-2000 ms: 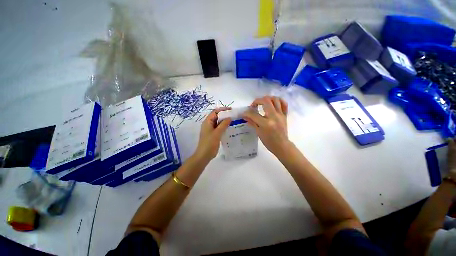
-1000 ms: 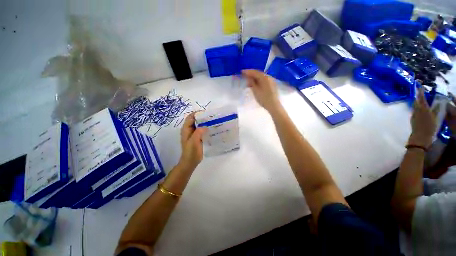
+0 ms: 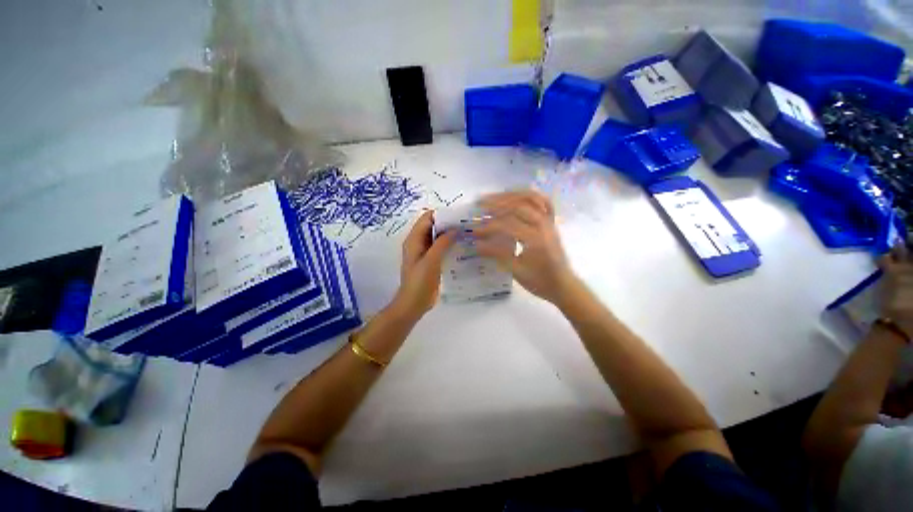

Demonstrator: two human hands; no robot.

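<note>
A small white retail box (image 3: 479, 280) with a blue strip near its top stands in front of me at mid-table. My left hand (image 3: 424, 262) grips its left side. My right hand (image 3: 523, 240) is blurred over the box's top, fingers across the flap area. The fingers hide the top edge, so I cannot tell if the flap is closed or whether the right hand grips anything.
Stacked white-and-blue boxes (image 3: 245, 245) lean at left, before thin strips (image 3: 355, 198) and a clear bag (image 3: 235, 120). A black rectangle (image 3: 409, 105) leans on the wall. Blue trays (image 3: 501, 115), a flat box (image 3: 704, 228) and dark parts (image 3: 871, 135) are right, beside another worker's arm (image 3: 851, 370).
My right hand has come back from near the blue trays to the top of the box. My left hand still holds the box. The camera view has shifted.
</note>
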